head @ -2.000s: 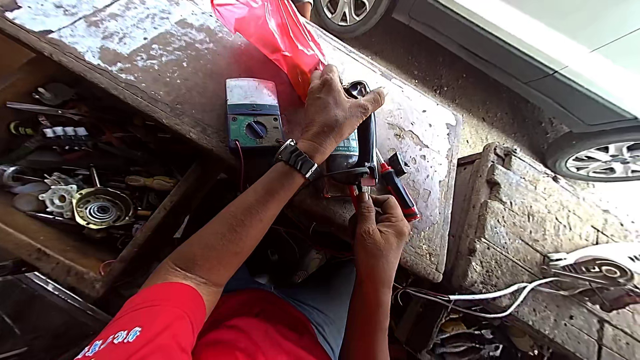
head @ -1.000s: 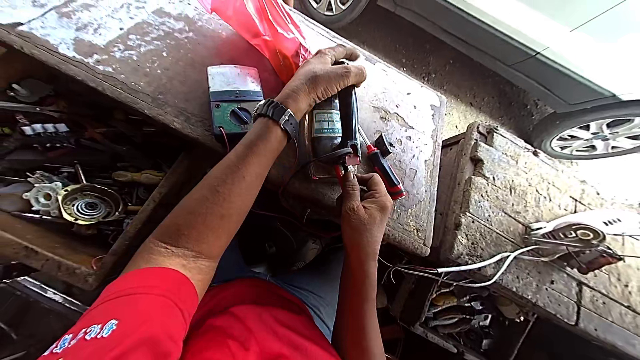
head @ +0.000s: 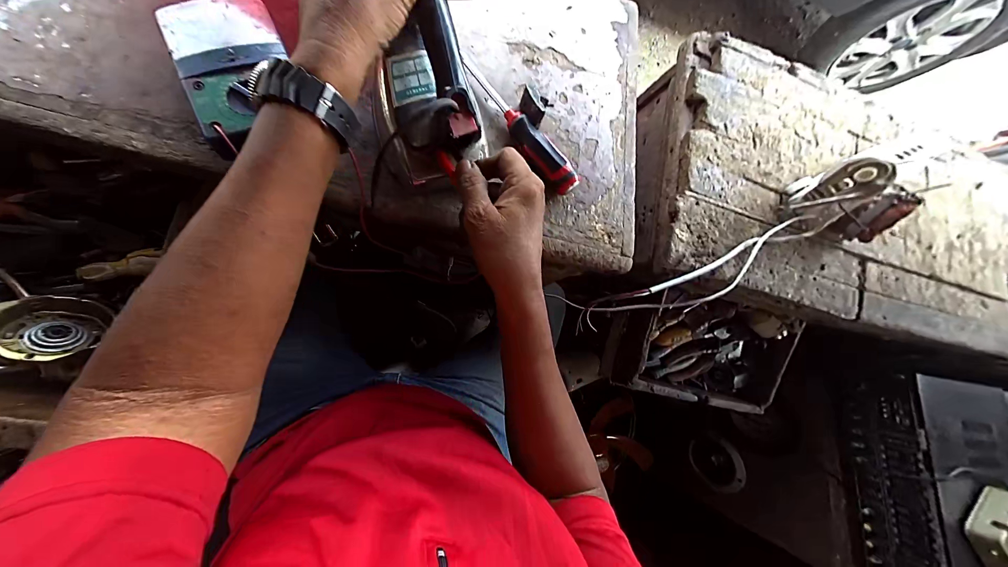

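An appliance that looks like a clothes iron (head: 413, 79), with a black handle and a label, lies on the worn bench. My left hand (head: 346, 31), a black watch at its wrist, reaches to the appliance's far part; its fingers are mostly cut off by the top edge. The thumb and forefinger of my right hand (head: 500, 185) pinch a small part at the appliance's near end, beside a bit of red. Just right of them lies a screwdriver (head: 542, 150) with a red and black handle. A green and white analog multimeter (head: 224, 75) sits left, with a thin red lead.
A second worn bench (head: 772, 142) stands right, bearing a white device (head: 846, 181) with loose white wires hanging off. Below is a box of tools and parts (head: 705, 354). Metal parts (head: 59, 335) lie lower left. A car wheel (head: 906, 39) shows beyond the benches.
The view has tilted downward, so my left hand is now partly cut off at the top. My right hand stays at the appliance's near end.
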